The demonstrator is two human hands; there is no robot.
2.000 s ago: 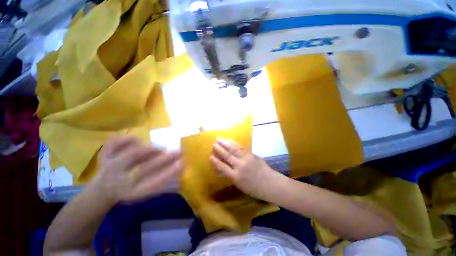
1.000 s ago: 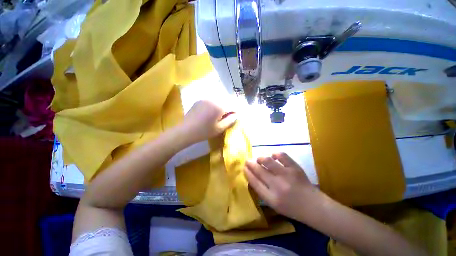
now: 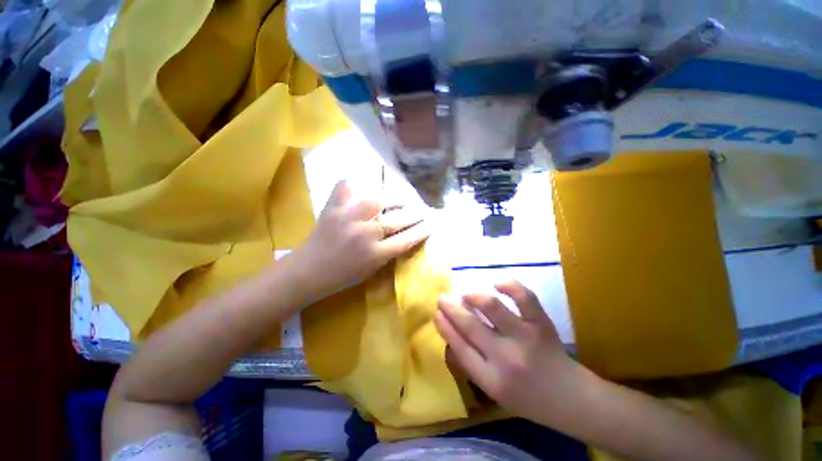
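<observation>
A mustard-yellow garment piece lies folded below the bright needle area and hangs over the table's front edge. My left hand rests on its upper end, fingers pointing right beside the needle area, pressing the cloth. My right hand lies at its right side, fingertips touching the cloth's edge, fingers a little apart. The white sewing machine head with a blue stripe stands above. The presser foot and needle are lost in glare.
A crumpled yellow heap covers the table's left. A flat yellow panel stack lies right of the needle. More yellow cloth is below the table edge at right. The ruler strip runs along the front edge.
My left hand first came from the left onto the cloth, then flattened with fingers more extended. The cloth was folded into a narrower shape. My right hand moved from on top to its right side.
</observation>
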